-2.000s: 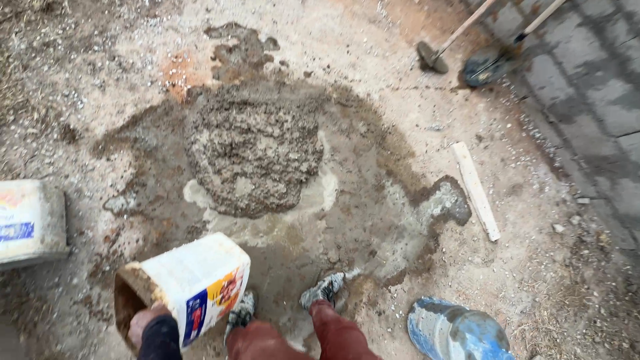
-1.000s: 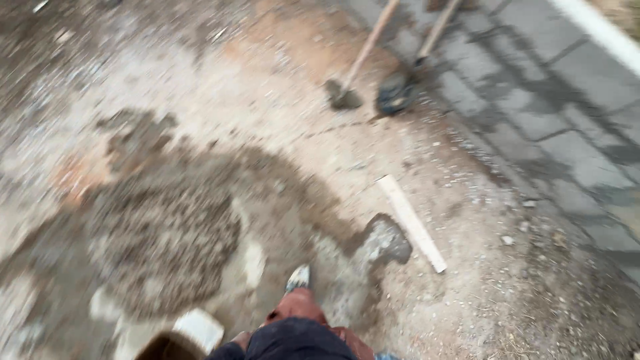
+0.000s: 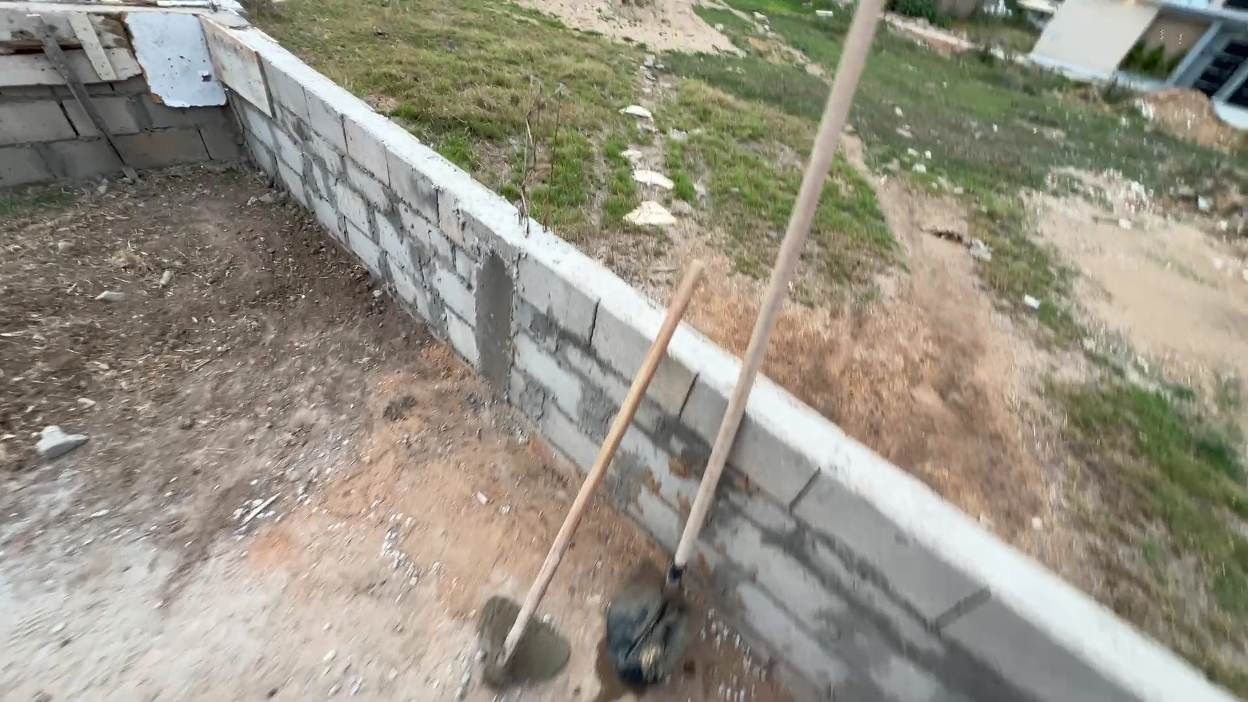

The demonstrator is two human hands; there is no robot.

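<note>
Neither of my hands shows in the head view now. Two long-handled tools lean against a low concrete block wall (image 3: 561, 292). The nearer-left one is a hoe with a wooden handle (image 3: 604, 458) and a mortar-caked blade (image 3: 526, 643) on the ground. To its right stands a shovel with a longer wooden handle (image 3: 760, 331); its dark, wet blade (image 3: 646, 634) rests at the foot of the wall.
Boards (image 3: 239, 66) and a white panel (image 3: 175, 58) sit at the far wall corner. A stone (image 3: 60, 442) lies on the bare soil at left. Grass and sandy ground (image 3: 877, 370) stretch beyond the wall; a building (image 3: 1121, 39) stands far right.
The view has swung up from the ground to the wall. The bucket that my hand held two seconds ago, the mortar heap and my feet have left the view.
</note>
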